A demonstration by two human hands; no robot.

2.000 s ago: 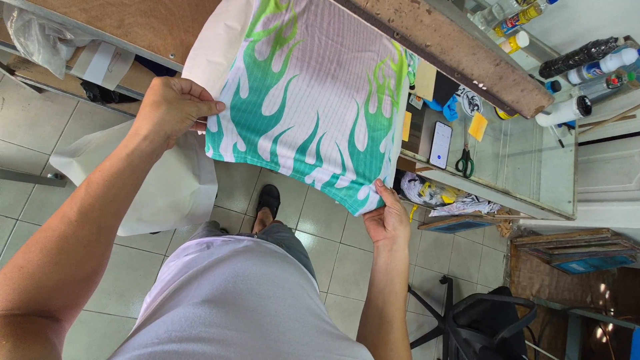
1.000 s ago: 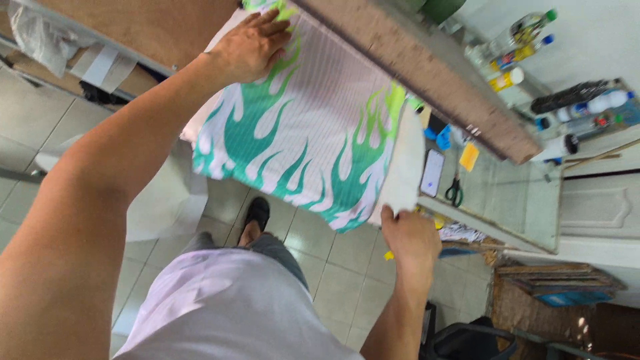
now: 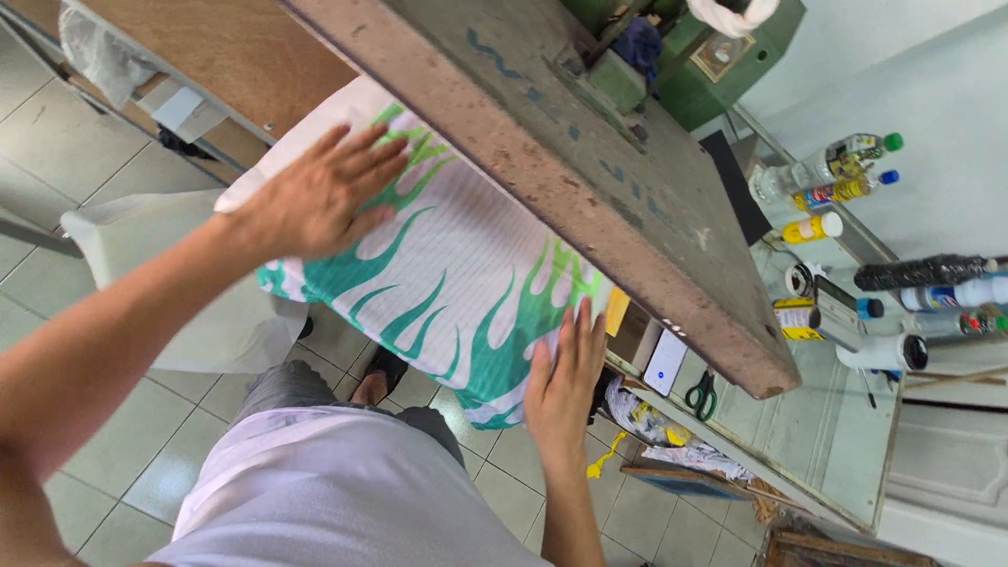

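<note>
A ribbed white fabric piece printed with green and teal flames lies below the heavy metal platen of a press, which hides its far part. My left hand rests flat on the fabric's upper left, fingers spread, holding nothing. On the right edge of the fabric lies my right hand, fingers extended and pointing toward the platen, nothing gripped. Pale sheet material shows beyond the fabric's left side. The near edge of the fabric hangs over toward my body.
On the right stands a glass-topped table with a phone, green-handled scissors and several bottles. A wooden board is at upper left. White sheet material hangs low on the left, above the tiled floor.
Two seconds ago both hands pinched the fabric's near corners; both have let go. My left hand has moved onto the upper left of the fabric, and my right hand now lies on its right edge.
</note>
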